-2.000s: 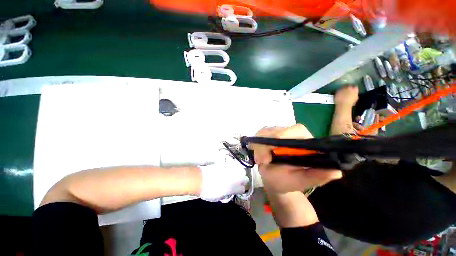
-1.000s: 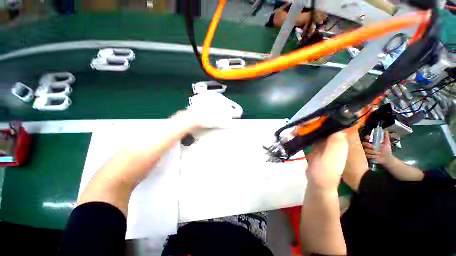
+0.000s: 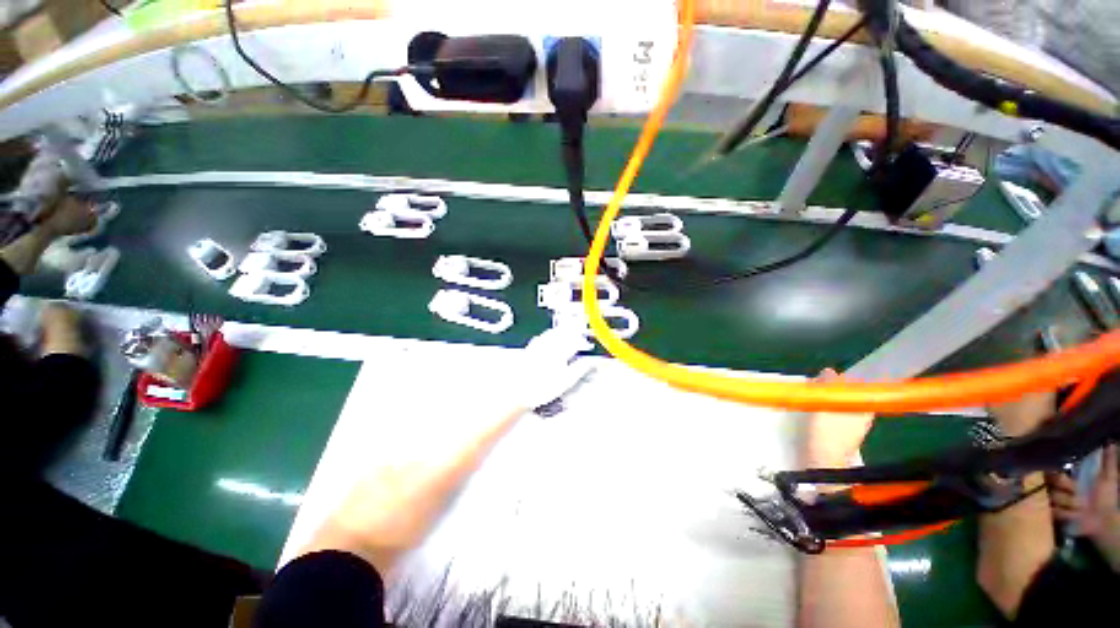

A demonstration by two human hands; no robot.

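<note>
My left hand (image 3: 549, 368), in a white glove, reaches to the belt's near edge. It meets the nearest white oval housing (image 3: 614, 323) of a group there; its fingertips are unclear. A small dark part (image 3: 559, 402) lies beside the glove on the white sheet (image 3: 590, 491). My right hand (image 3: 839, 429), bare, is at the sheet's right edge. The black and orange powered screwdriver (image 3: 884, 503) crosses in front of my right wrist, wire-like tip pointing left. Whether my fingers grip it is hidden.
More housings (image 3: 473, 309) lie on the dark green belt (image 3: 369, 276). An orange hose (image 3: 786, 393) arcs across the view. Black plugs (image 3: 485, 68) sit on the white overhead rail. A red bin (image 3: 209, 374) and a neighbour's arm (image 3: 55, 393) are left; another person's hands (image 3: 1087, 497) are right.
The view has shifted, bringing the overhead rail and left neighbour into view. My left hand is still at the belt edge, now lower in the picture. The screwdriver shows lower and further right.
</note>
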